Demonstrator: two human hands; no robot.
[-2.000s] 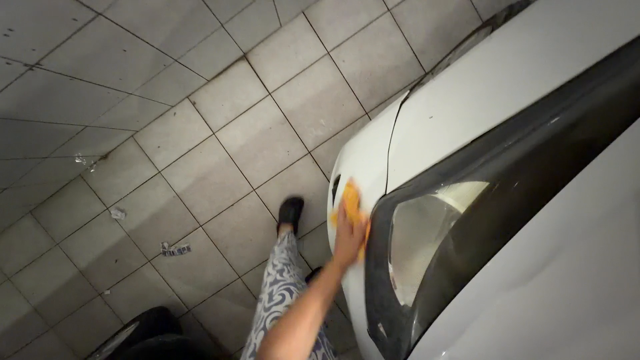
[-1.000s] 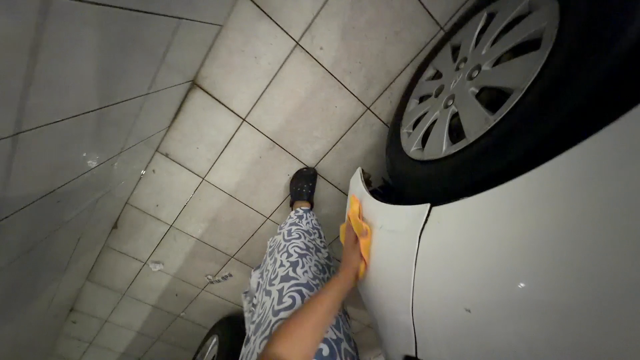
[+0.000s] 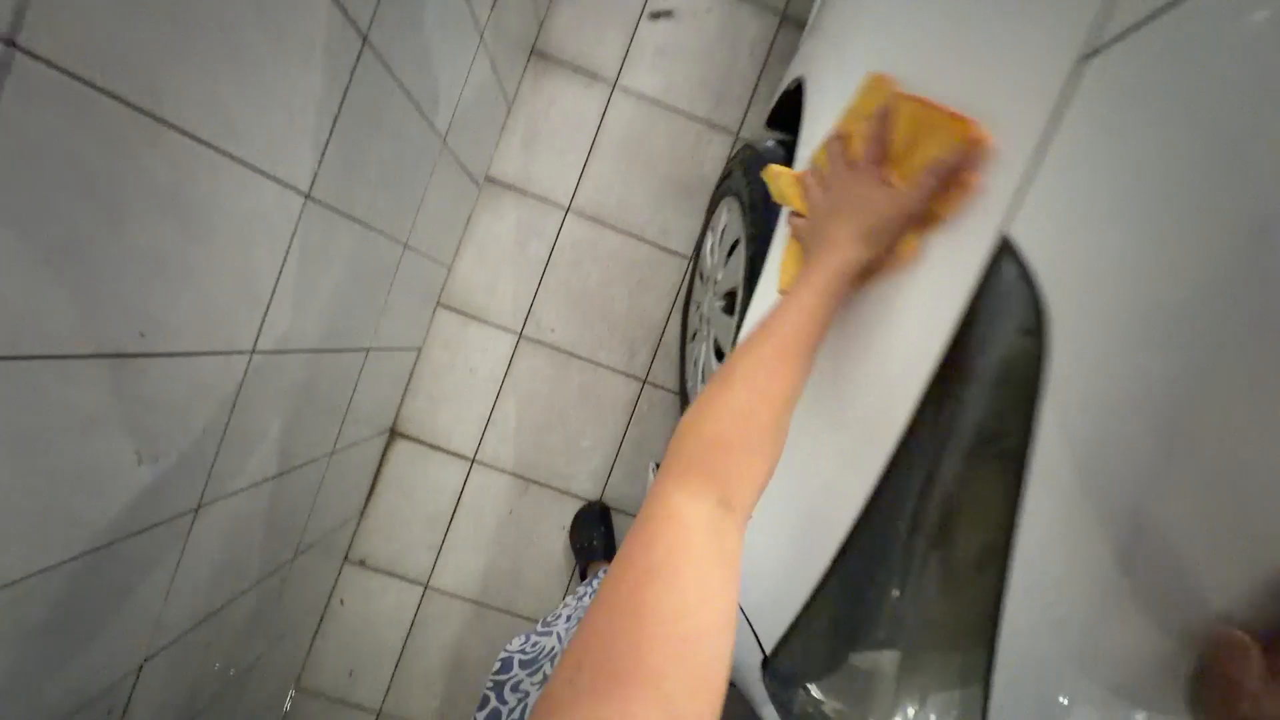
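Note:
My left hand (image 3: 865, 205) lies palm down on a yellow-orange cloth (image 3: 925, 130), its fingers spread, pressing it to the white fender (image 3: 860, 400) of a car. Hand and cloth are blurred. Below and to the right of them is the dark-edged headlight (image 3: 930, 530). A blurred part of my right hand (image 3: 1235, 675) shows at the lower right corner, over the car's hood (image 3: 1150, 400); its fingers cannot be made out.
A wheel with a silver multi-spoke rim (image 3: 720, 280) is left of the fender. Light floor tiles (image 3: 590, 270) run between the car and a tiled wall (image 3: 180, 250). My foot in a black shoe (image 3: 592, 535) stands on the floor near the car.
The view has shifted a lot along the car. My left hand, with the cloth, has moved from the fender's lower edge up onto its upper surface. My right hand has come into view.

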